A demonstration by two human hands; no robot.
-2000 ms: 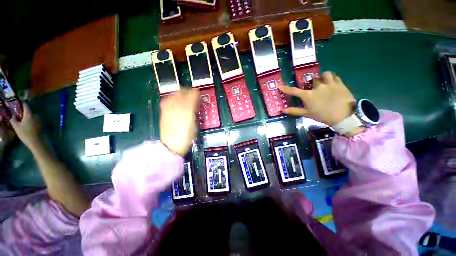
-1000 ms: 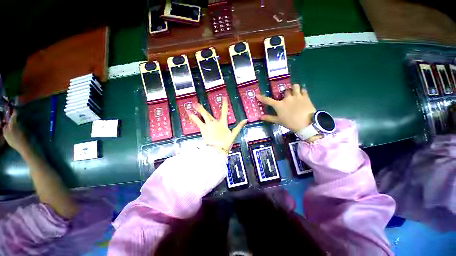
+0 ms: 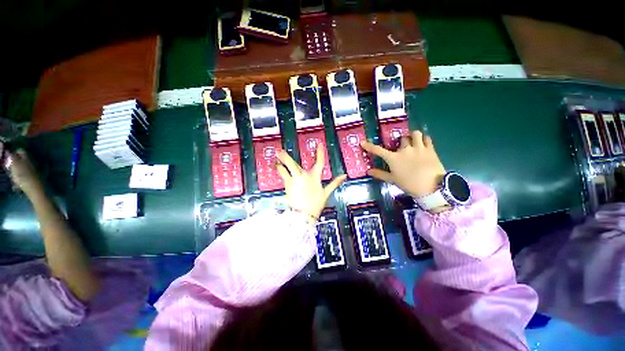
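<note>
Several open red-and-gold flip phones [image 3: 227,164] lie in a row in a clear blister tray [image 3: 203,214], dark screen halves away from me. My left hand [image 3: 305,184] is spread over the second and third phones, fingertips at their red keypads. My right hand [image 3: 409,164] reaches over the fourth and fifth phones, with a fingertip at the fourth keypad [image 3: 353,145]. Neither hand grips a phone. Phones with printed batteries [image 3: 370,236] showing lie in the near row; my left sleeve hides part of it.
A battery stack [image 3: 122,135], two loose batteries [image 3: 149,176] and a blue pen [image 3: 75,158] lie left. Set-aside phones [image 3: 264,25] lie on the brown board [image 3: 363,41]. Another person's arm [image 3: 51,219] is at left; another tray of phones [image 3: 591,135] is at right.
Compared with two seconds ago, my left hand has moved right from the first phones, and its fingers are now spread. My right hand remains by the fourth and fifth phones. The view has shifted.
</note>
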